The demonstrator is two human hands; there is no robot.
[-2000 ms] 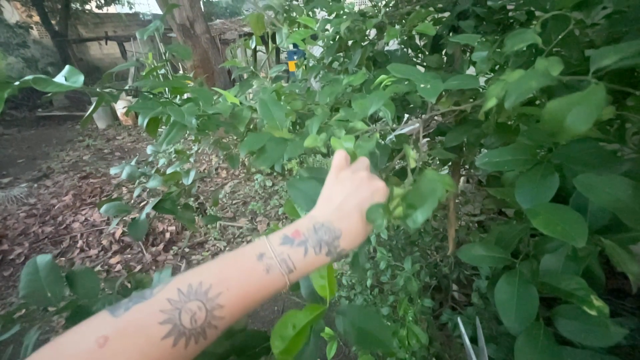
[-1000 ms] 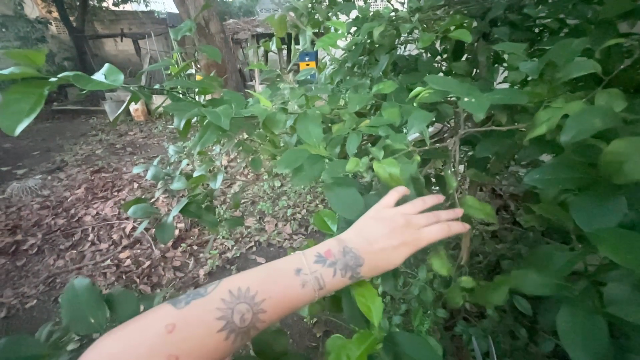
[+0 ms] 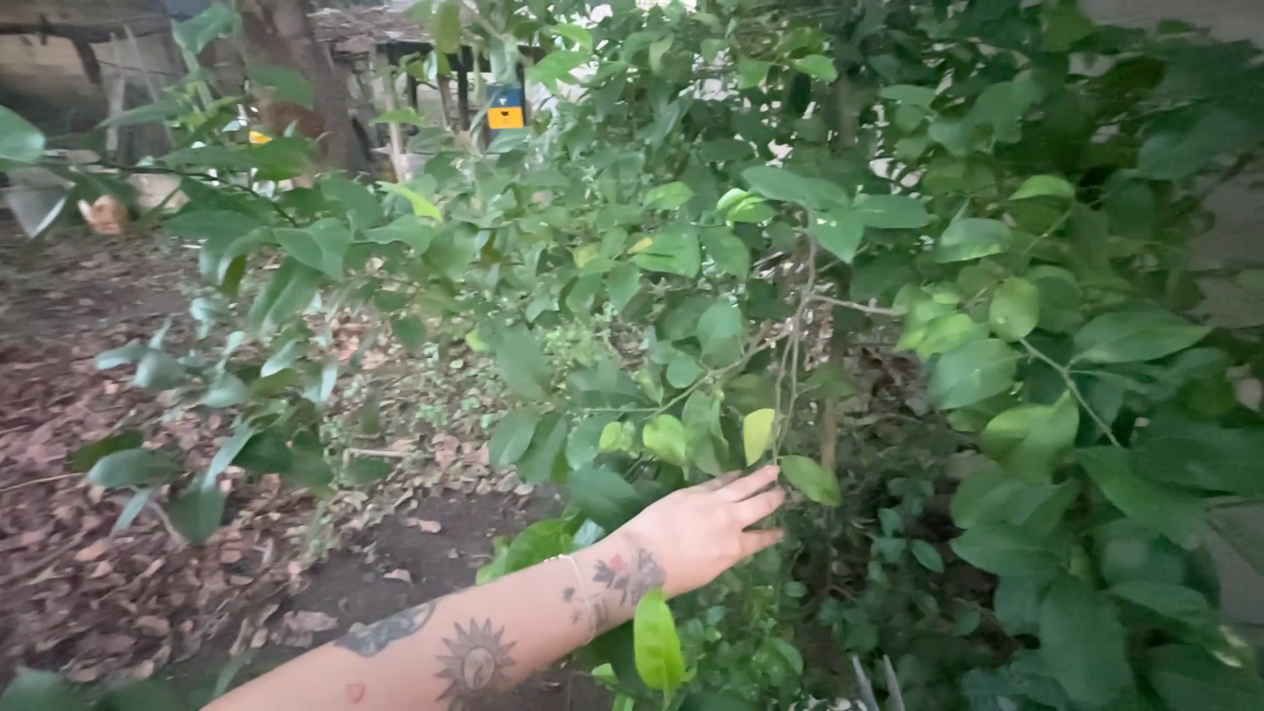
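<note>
My left hand reaches in from the bottom of the head view, palm down, fingers a little apart and pointing right. Its fingertips are at a yellowish leaf and a thin hanging twig of a leafy green shrub; whether they touch is hard to tell. A green leaf lies just right of the fingertips. At the bottom edge, two narrow metal tips of a tool show, the rest of it out of the frame. My right hand is not in view.
Dense foliage fills the right side. A leafy branch extends across the upper left. Dry leaves cover the ground at left. Behind stand a tree trunk, a blue and yellow box and a pale container.
My left hand was closed among the leaves two seconds ago, then opened with fingers spread. It is now lower against the shrub, near the yellowish leaf.
</note>
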